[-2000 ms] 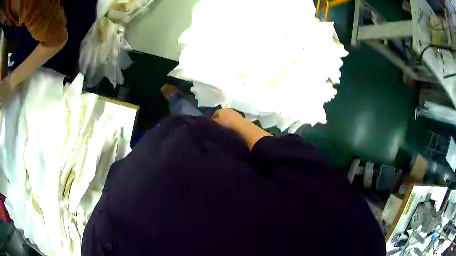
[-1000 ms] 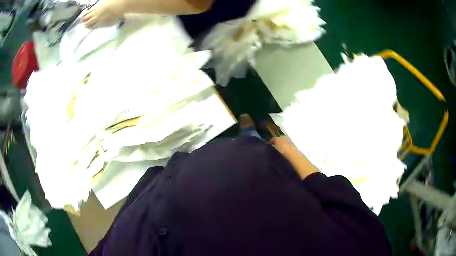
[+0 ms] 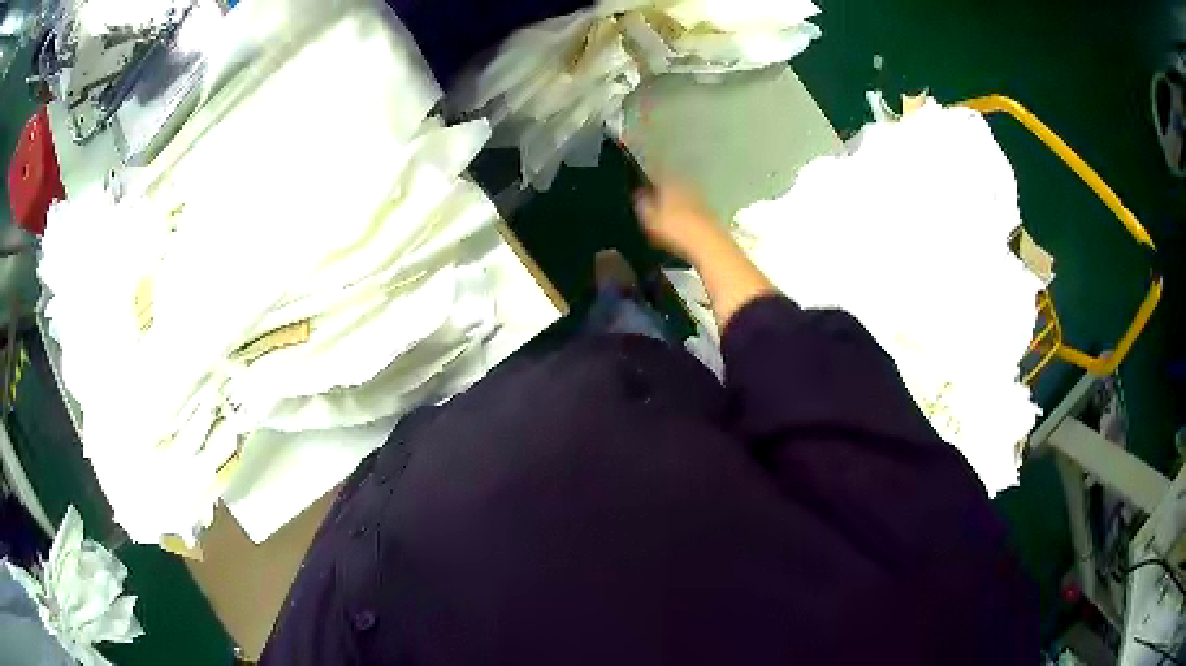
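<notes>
My right hand (image 3: 679,221) is in front of me at the near edge of the grey board (image 3: 735,143). It is blurred, and I cannot tell its finger shape or whether it holds anything. My left hand is not in view. A wide heap of white cut fabric pieces (image 3: 377,234) covers the table at the left, with small tan pieces (image 3: 276,341) between its layers. A white fabric bundle (image 3: 572,78) fans out over the far end of the board. A large, overexposed white pile (image 3: 897,260) lies at the right, beside my forearm.
A yellow tubular frame (image 3: 1060,147) stands at the far right. A red stool (image 3: 35,172) and a grey-white machine (image 3: 111,59) are at upper left. A brown cardboard sheet (image 3: 254,586) and a small white bundle (image 3: 89,586) are at lower left. A person's dark clothing (image 3: 488,39) shows at the top.
The view has turned left since the oldest frame. My right hand has moved from low by my body, beside the white pile, forward to the board. The other person's arm has left the view.
</notes>
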